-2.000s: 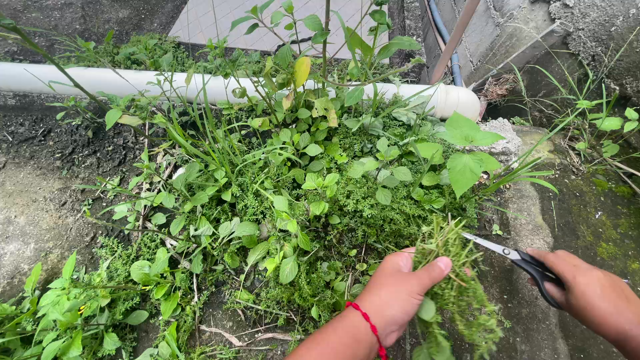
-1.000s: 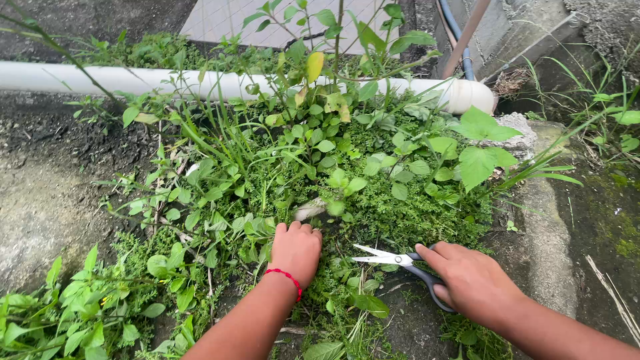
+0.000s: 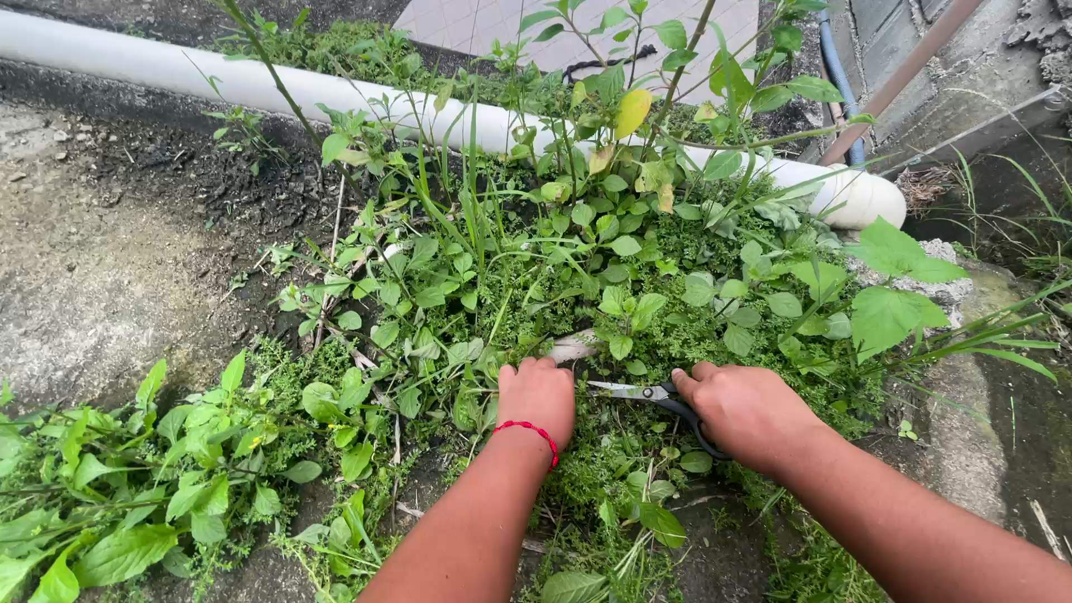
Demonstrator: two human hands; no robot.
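Observation:
My right hand [image 3: 745, 414] is closed on the black handles of a pair of scissors [image 3: 628, 391]; the metal blades point left, toward my other hand, and look nearly closed. My left hand [image 3: 538, 398], with a red braided bracelet [image 3: 529, 427] on its wrist, reaches down into the low green weeds [image 3: 502, 310]. Its fingertips are hidden among the leaves, so what they hold cannot be told. Just beyond them lies a pale piece [image 3: 574, 346], perhaps wood or stone. Cut-looking stems and leaves [image 3: 645, 544] lie between my forearms.
A white plastic pipe [image 3: 402, 109] runs across behind the weeds and ends in a rounded cap at the right. Taller stems with a yellow leaf [image 3: 632, 113] rise before it. Bare concrete [image 3: 92, 293] is at the left, a block wall [image 3: 980, 84] at the upper right.
My left hand held a bunch of greenery at first; that bunch is out of it and the hand is down in the weeds. The scissors have moved left beside it, their blades closer together than a second ago.

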